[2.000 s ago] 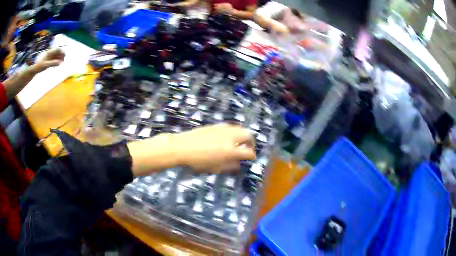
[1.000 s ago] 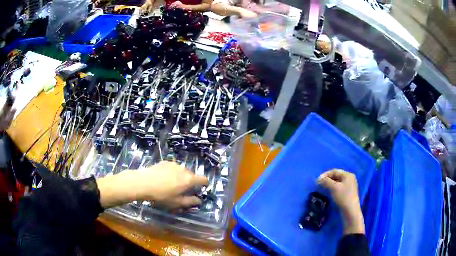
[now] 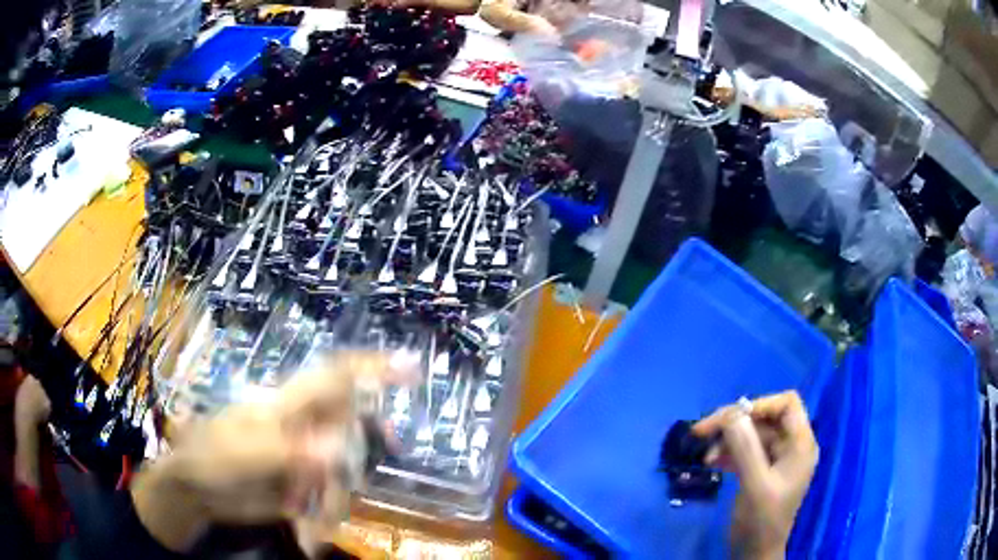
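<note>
My left hand [image 3: 290,438] is strongly blurred over the near left part of the clear blister tray [image 3: 438,498]; whether it holds anything cannot be told. Black cabled assemblies [image 3: 389,279] with thin pale leads and white ends lie in rows in the tray. My right hand [image 3: 766,454] is in the blue bin [image 3: 613,438], its fingertips at a small group of black housings [image 3: 692,465]. The fingertips touch the upper dark piece; whether they grip it is unclear.
A dark-red heap of parts [image 3: 372,71] lies behind the clear tray, beside a blue tray [image 3: 219,66]. A metal post [image 3: 635,208] stands behind the blue bin. More blue bins [image 3: 908,427] stand at right. Another person's hand [image 3: 525,16] is at the back.
My left hand has moved back from the clear tray's right part towards me and is blurred. My right hand, out of view two seconds ago, has come down to the black housings in the bin.
</note>
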